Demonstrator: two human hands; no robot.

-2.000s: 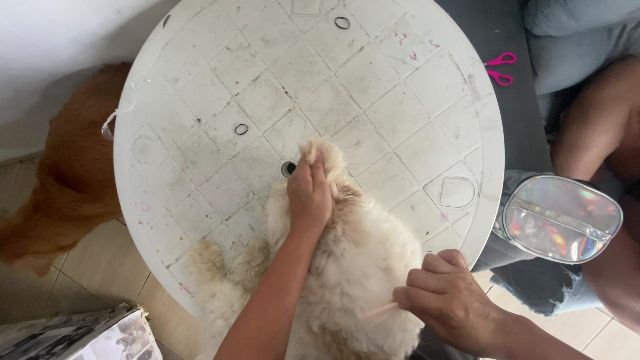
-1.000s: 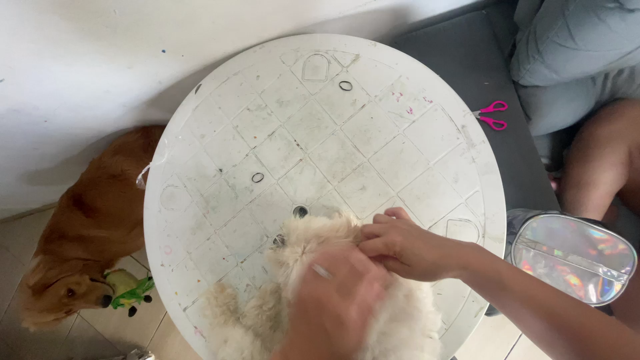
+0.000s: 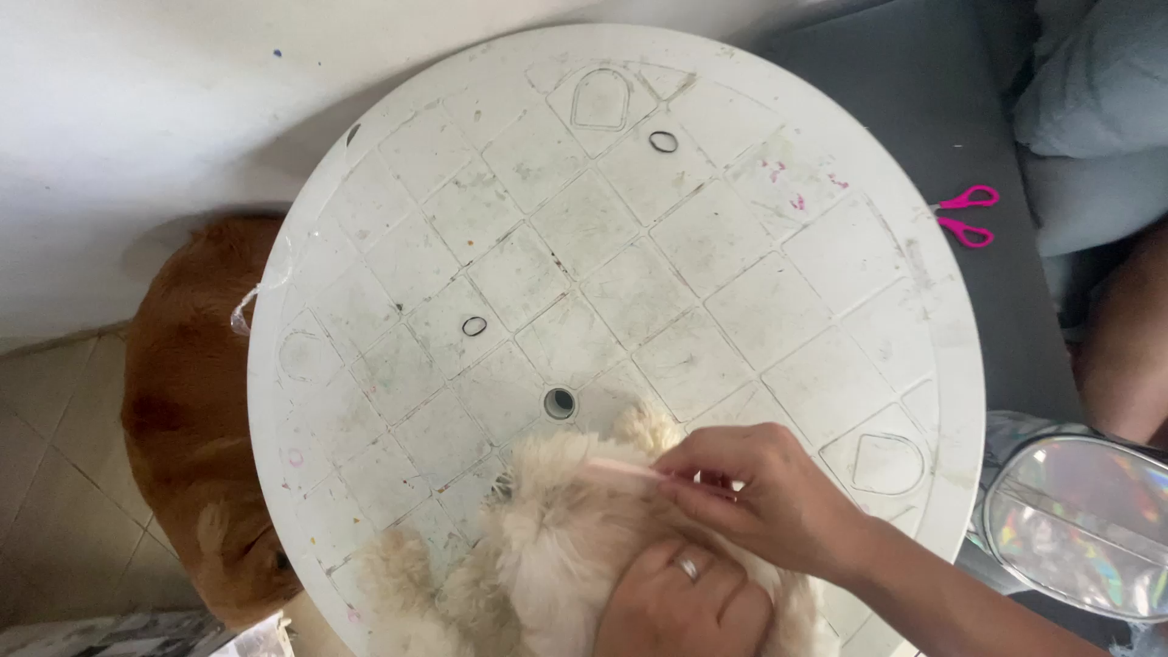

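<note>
A fluffy cream-coloured dog (image 3: 557, 566) lies on the white round plastic table (image 3: 584, 265), at its near edge. My right hand (image 3: 757, 493) holds a pale pink comb-like tool (image 3: 620, 470) by one end, its other end against the fur near the dog's head. My left hand (image 3: 689, 598), with a ring on one finger, rests on the dog's fur just below; its fingertips are partly hidden, and whether they grip the fur cannot be told. Two small black elastic bands (image 3: 663, 141) lie apart on the tabletop.
Pink-handled scissors (image 3: 969, 217) lie on a dark grey seat at the right. A brown dog (image 3: 201, 411) is on the tiled floor at left. An iridescent pouch (image 3: 1086, 525) is beside a seated person's bare leg (image 3: 1127, 338). The table has a central hole (image 3: 559, 403).
My right hand has the pink tool against the fur near the dog's head; two seconds ago it held it lower, over the back. My left hand has moved down from the head. The brown dog has shifted.
</note>
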